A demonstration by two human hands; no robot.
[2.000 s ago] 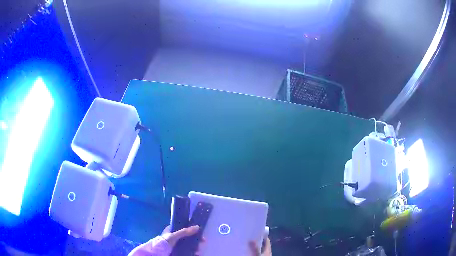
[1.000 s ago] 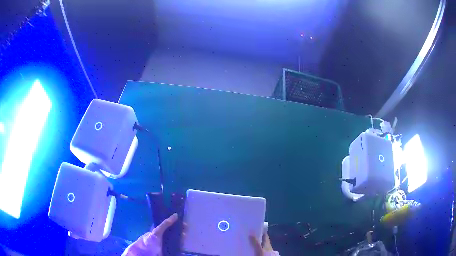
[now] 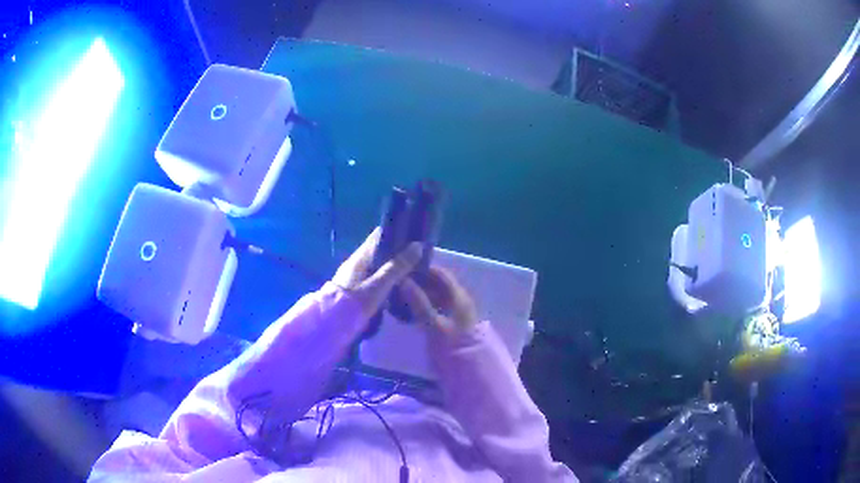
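Note:
Dark slim sticks, likely remote controls (image 3: 411, 222), are held upright side by side above the front projector; blur hides their exact number and buttons. My left hand (image 3: 370, 269) is closed around them from the left. My right hand (image 3: 441, 294) touches their lower end from the right. The white front projector (image 3: 495, 292) lies below my hands, partly covered by them and by my right sleeve; its top ring is hidden.
Two white projectors (image 3: 226, 132) with black leads stand at the left. Another projector (image 3: 728, 247) stands at the right, near a yellow item (image 3: 759, 358) and a clear plastic bag (image 3: 693, 443). A mesh crate (image 3: 622, 90) is at the far edge. Thin dark cable (image 3: 325, 415) lies across my pink clothing.
The view has tilted downward. My right hand has left the projector's right side and joined my left hand at the dark sticks, which are now raised above the projector.

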